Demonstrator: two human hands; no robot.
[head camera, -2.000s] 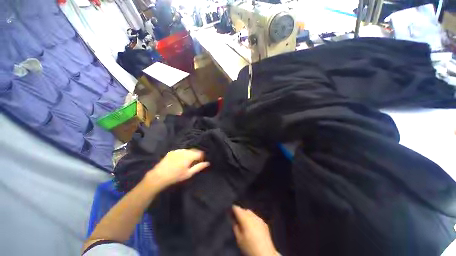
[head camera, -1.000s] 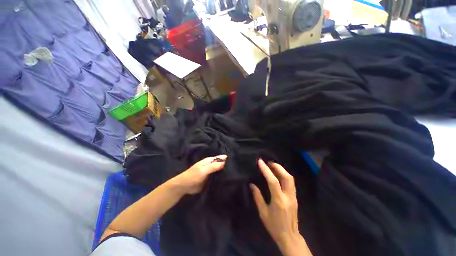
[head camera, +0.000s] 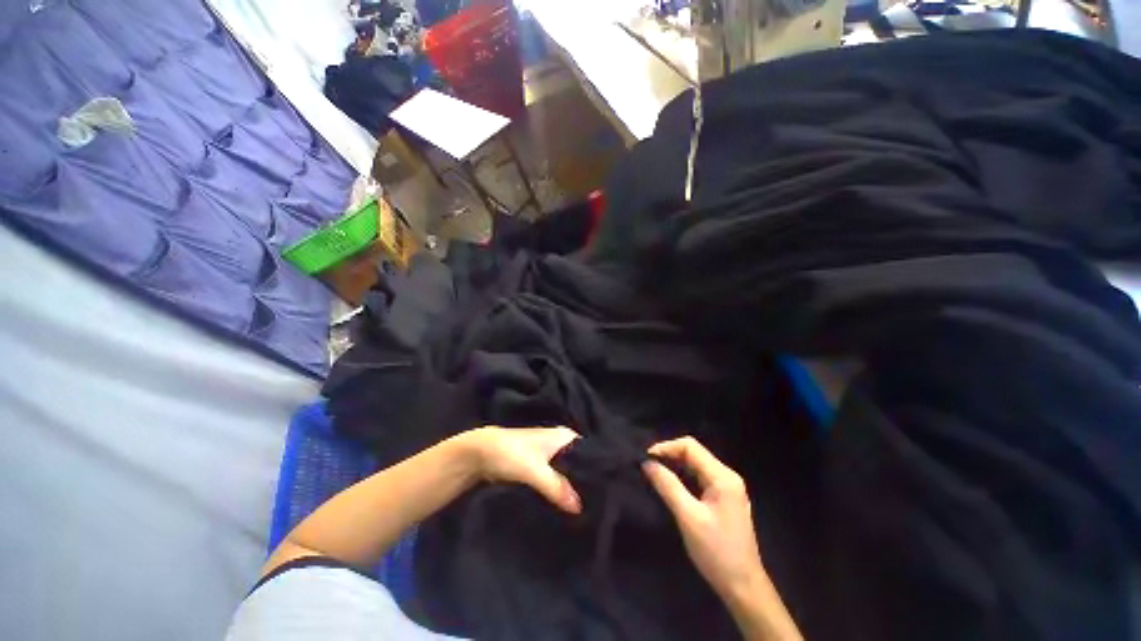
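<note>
A large black garment (head camera: 901, 288) lies in folds from the table at the upper right down over the blue crate and the area before me. My left hand (head camera: 532, 463) holds a bunched part of the black cloth between thumb and fingers. My right hand (head camera: 707, 501) pinches the cloth just to the right, thumb against fingers. The left fingertips are partly hidden in the cloth.
A blue plastic crate (head camera: 313, 470) stands under the cloth at left. Beyond are a green basket (head camera: 335, 241) on a cardboard box, a white board (head camera: 448, 123), a red container (head camera: 478, 56) and a beige machine (head camera: 801, 28). A purple pocketed hanging (head camera: 163, 188) is at left.
My right hand was apart from the cloth with fingers spread and now pinches it. My left hand has turned and grips the cloth slightly lower. The view has tilted down.
</note>
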